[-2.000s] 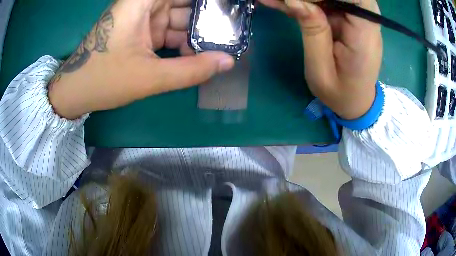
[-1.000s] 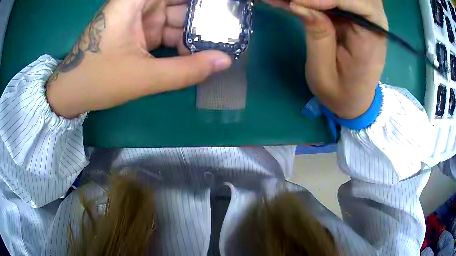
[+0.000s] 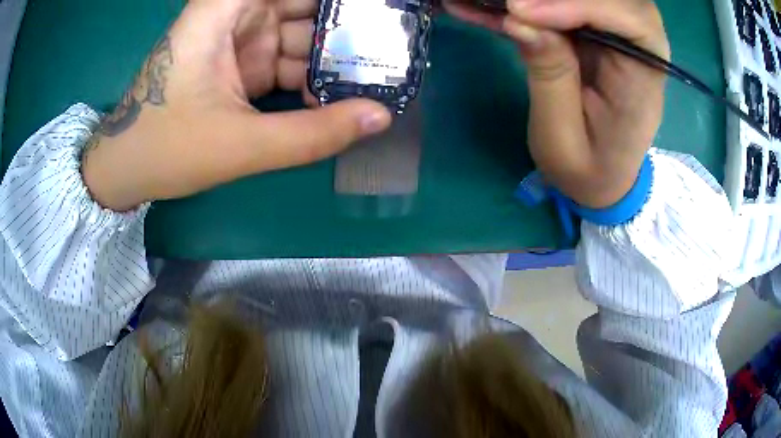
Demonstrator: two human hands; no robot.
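Note:
A black rounded rectangular device housing [image 3: 366, 44] with a reflective silver-white centre and fine print is at the top middle, its upper end cut off by the frame edge. My left hand [image 3: 231, 94] holds it, with the thumb along its lower edge and the fingers behind its left side. My right hand [image 3: 591, 94] holds dark tweezers [image 3: 638, 53] like a pen, to the right of the housing. The shaft slants down to the right. The tweezers' tip is not visible at the top edge. A flat grey-brown mesh pad [image 3: 377, 162] lies on the mat below the housing.
A green mat [image 3: 479, 197] covers the bench. A white tray [image 3: 735, 162] with rows of black parts stands at the right edge. A blue strap [image 3: 629, 197] is around my right wrist. My striped white sleeves rest near the mat's sides.
The housing has moved slightly left and down and is tilted differently, so its centre glares less and print shows. My right hand has shifted slightly right, still holding the tweezers.

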